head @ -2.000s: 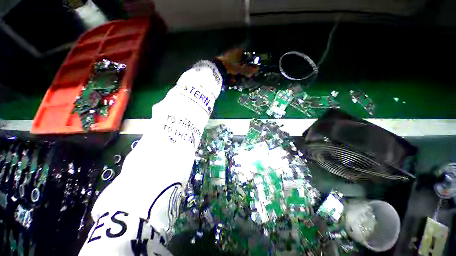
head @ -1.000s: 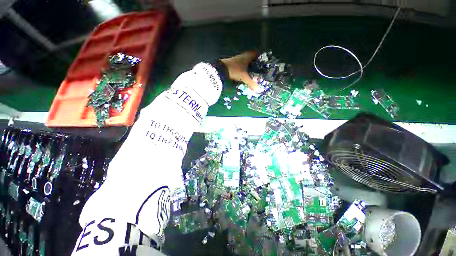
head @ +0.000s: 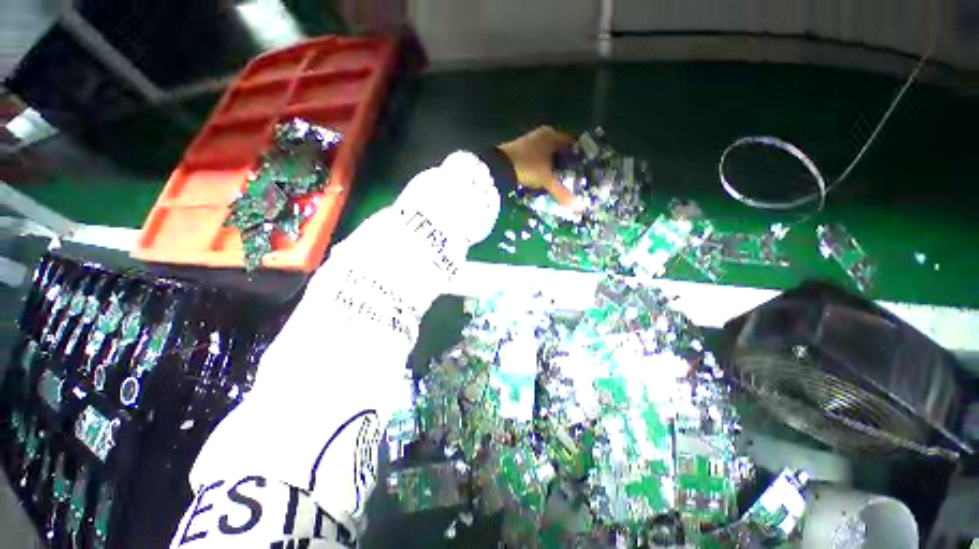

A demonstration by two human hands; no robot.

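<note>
My left hand (head: 540, 163) reaches from the lower left in a white printed sleeve with a dark cuff. Its thumb and fingers are round the left side of a clump of circuit boards (head: 610, 191) on the bright green surface; the clump hides some fingertips. More loose boards (head: 660, 245) lie just right of the clump. A large heap of green circuit boards (head: 601, 397) with bright glare lies nearer, below the white strip (head: 537, 281). My right hand is not in view.
A red-orange compartment tray (head: 188, 225) with boards inside stands at upper left. A black slotted tray (head: 161, 375) holds boards and ring-edged discs at lower left. A black fan (head: 848, 370) is at right, a white cup (head: 891, 525) below it. A pale looped cable (head: 751, 202) lies at back right.
The view has shifted, so the bench things sit further right than one second ago. Since two seconds ago, the clump of boards has come clearly into sight at my left hand's fingers.
</note>
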